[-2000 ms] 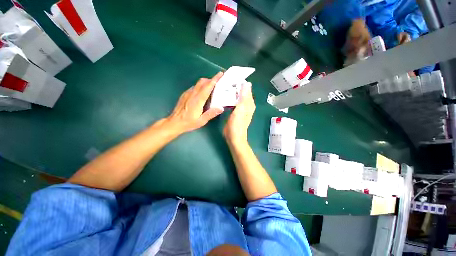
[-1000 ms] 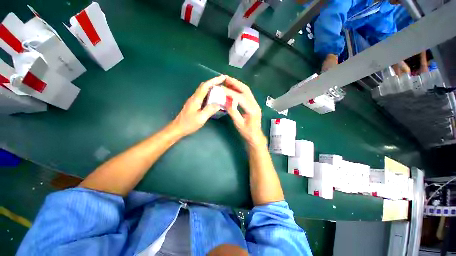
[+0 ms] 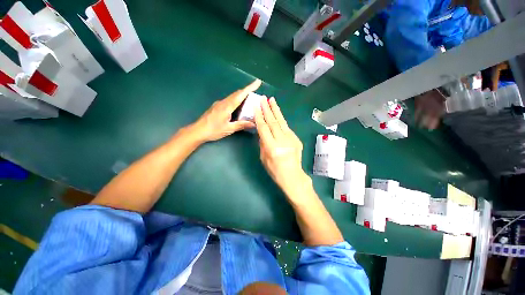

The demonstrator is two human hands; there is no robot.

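A small white box [image 3: 251, 106] stands on the green work surface in front of me, partly hidden by my hands. My left hand [image 3: 221, 118] holds it, with fingers and thumb around its left side. My right hand [image 3: 279, 141] lies with flat, extended fingers against its top and right side. The box's raised flap no longer shows. Several open white boxes with red stripes [image 3: 78, 98] and raised flaps stand at the left. Closed white boxes [image 3: 330, 157] form a row running to the right.
A grey metal post [image 3: 414, 72] crosses the right side. More boxes [image 3: 315, 63] stand at the far side. A person in blue [image 3: 411, 34] works across the table. Stacked clear-looking pieces [image 3: 483, 99] are at far right. A cream board [image 3: 455, 245] is at the right end.
The flap on the held box went from raised to down. My right hand has flattened from curled fingers against the box. Boxes at the far side have moved right.
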